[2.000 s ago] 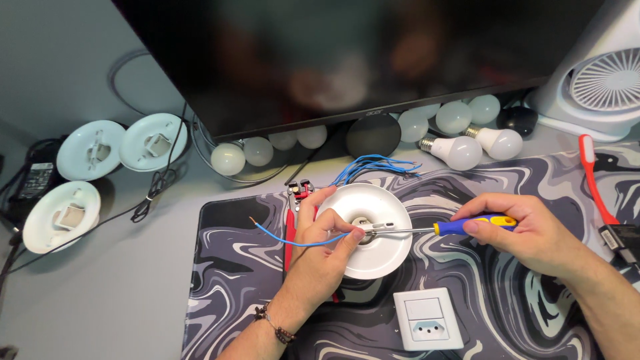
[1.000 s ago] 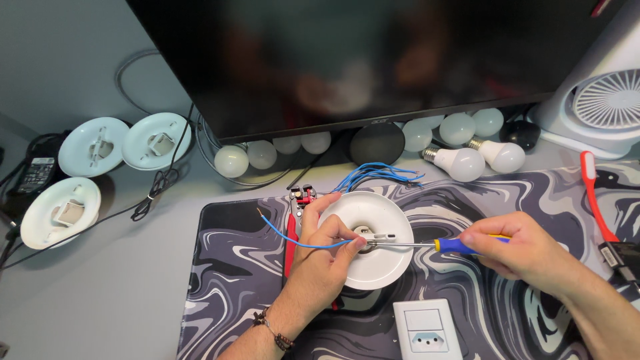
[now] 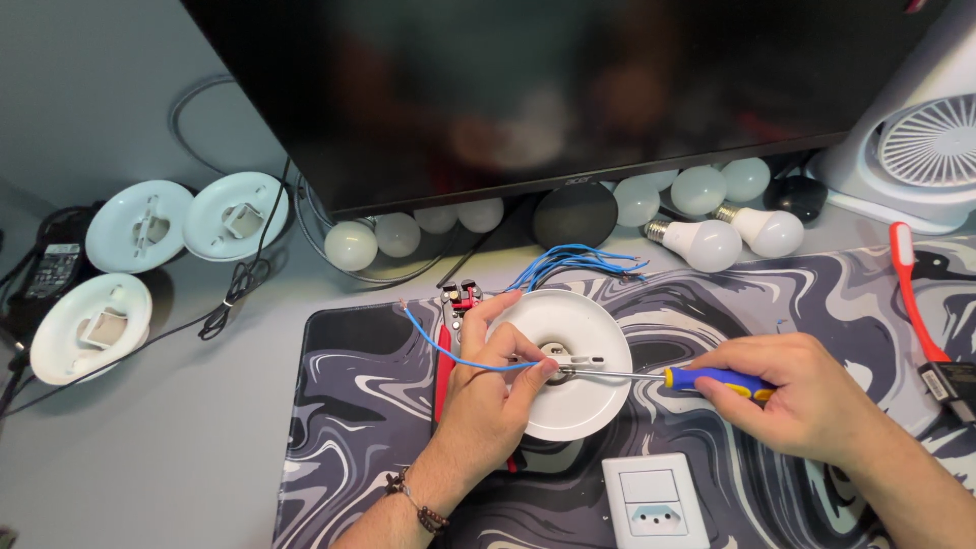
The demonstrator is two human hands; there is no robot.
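My left hand (image 3: pixel 492 381) pinches a blue insulated wire (image 3: pixel 461 361) by one end at the socket in the centre of a round white lamp holder (image 3: pixel 591 408); its other end, with bare copper, sticks out to the left. In my right hand (image 3: pixel 785 396) is a screwdriver with a blue and yellow handle (image 3: pixel 717 381). Its shaft lies level across the holder, with the tip at the socket beside my left fingertips; the exact contact is hidden. Red-handled wire strippers (image 3: pixel 444 358) lie partly under my left hand. Behind the holder rests a bundle of blue wires (image 3: pixel 568 259).
A white switch and outlet plate (image 3: pixel 656 499) lies on the patterned desk mat (image 3: pixel 358 457). Three more lamp holders (image 3: pixel 235 217) sit at the left. LED bulbs (image 3: pixel 709 245) line the monitor's base (image 3: pixel 576 216). A white fan (image 3: pixel 934 145) and a red USB lamp (image 3: pixel 905 282) are at the right.
The screwdriver stays at the socket while my right hand's grip on its handle shifts. My left hand remains on the wire and the lamp holder.
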